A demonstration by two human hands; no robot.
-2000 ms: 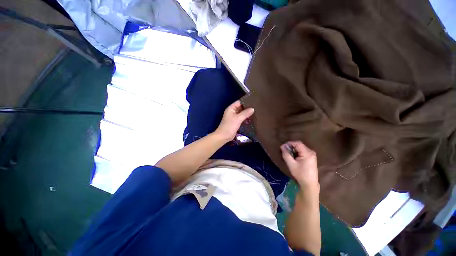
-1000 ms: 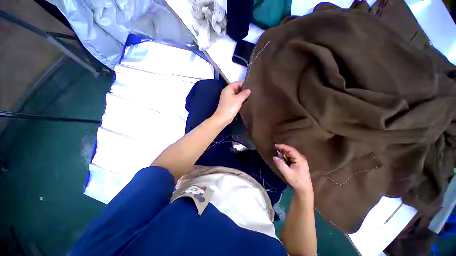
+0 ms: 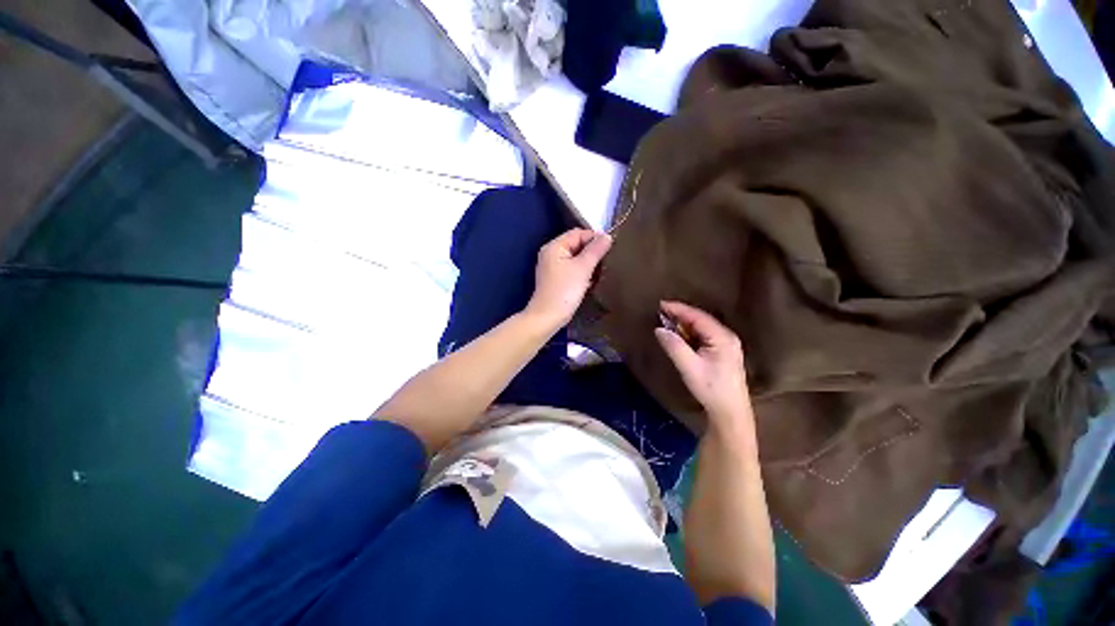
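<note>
A large brown coat (image 3: 844,257) lies heaped over the white-topped table (image 3: 587,184), its near edge hanging towards my lap. A pocket flap outlined in pale stitches (image 3: 863,448) shows at its lower right. My left hand (image 3: 566,279) pinches the coat's left edge between thumb and fingers, beside a pale thread along that edge. My right hand (image 3: 706,357) is over the coat, fingers curled around a small metallic tool (image 3: 668,322) that is mostly hidden; it looks like thread snips. Pale thread ends lie on the dark cloth on my lap (image 3: 495,251).
A black phone (image 3: 618,125), a dark flask (image 3: 592,49) and a crumpled off-white heap (image 3: 518,49) lie at the back of the table. Pale layered sheets (image 3: 355,269) are on the left, beside grey-white cloth (image 3: 330,49). The floor (image 3: 110,367) is green.
The coat has been shifted and its folds rearranged, with its top left part drawn down from the phone. My right hand has moved up and slightly left. My left hand still pinches the edge.
</note>
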